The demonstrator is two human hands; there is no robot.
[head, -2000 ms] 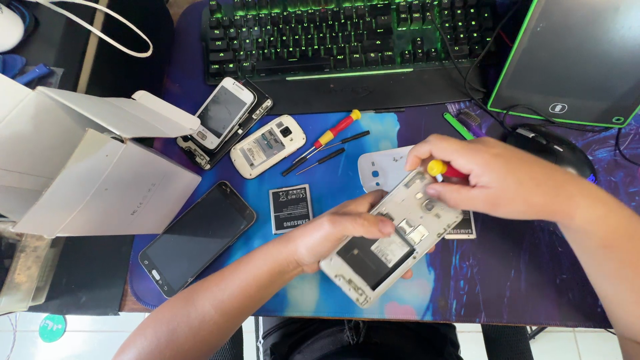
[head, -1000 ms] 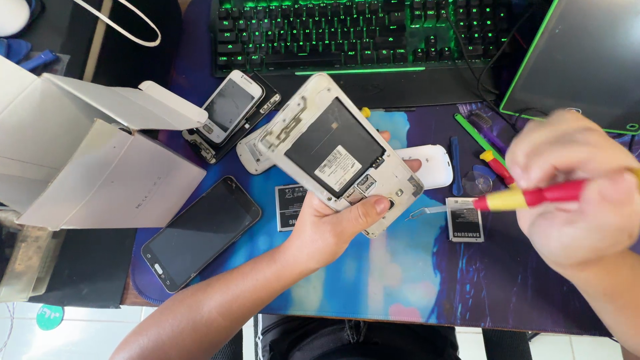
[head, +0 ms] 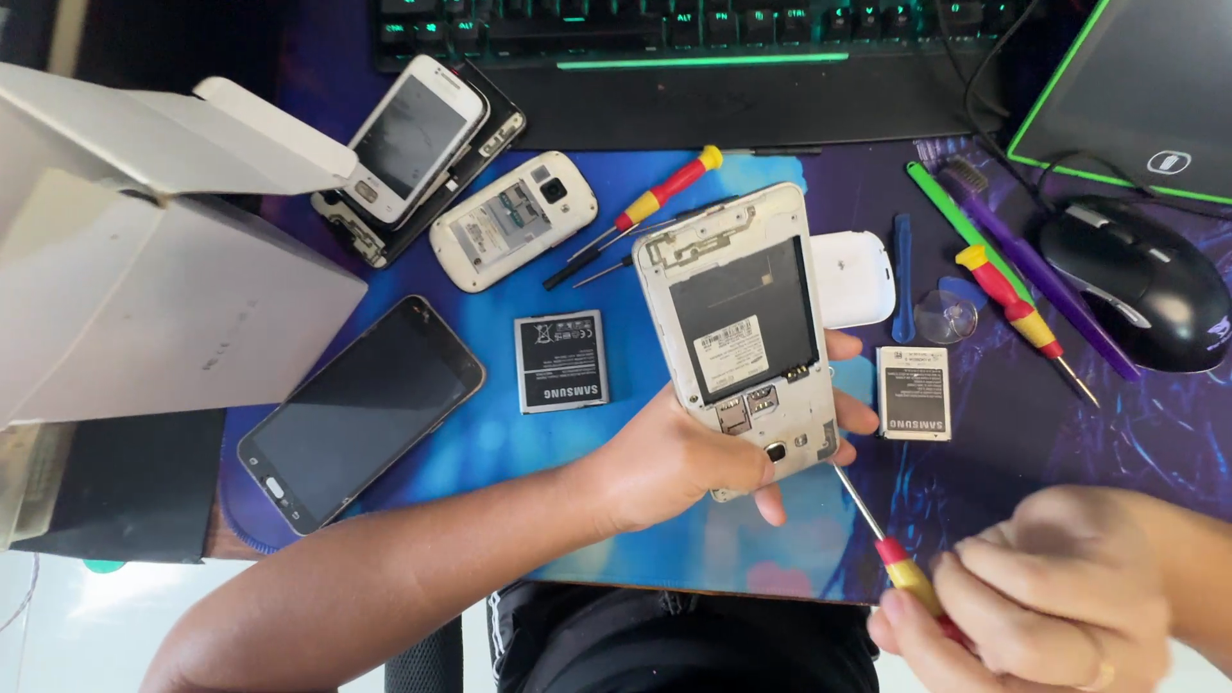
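Note:
My left hand (head: 703, 457) holds a white smartphone body (head: 746, 318) with its back cover off, the dark battery bay facing up. A red and yellow screwdriver (head: 900, 563) is in my right hand (head: 1049, 587), its metal shaft pointing up-left with the tip at the lower right corner of the phone body; whether it touches is unclear. Left of the phone lies a Samsung battery (head: 561, 362); a smaller Samsung battery (head: 914, 395) lies to the right. Behind the held phone a white back cover (head: 855, 279) shows in part.
At left stand an open white box (head: 183, 308) and a dark-screened smartphone (head: 361, 414). Beyond are a small white phone (head: 414, 140), an opened phone (head: 515, 221) and a screwdriver (head: 664, 188). At right lie another screwdriver (head: 1015, 303), a purple brush (head: 1049, 279) and a mouse (head: 1136, 284). A keyboard (head: 693, 58) spans the back.
My left hand has turned the phone body so its battery bay end points up. My right hand moved away from it, then lower, and its screwdriver now points at the phone's bottom corner.

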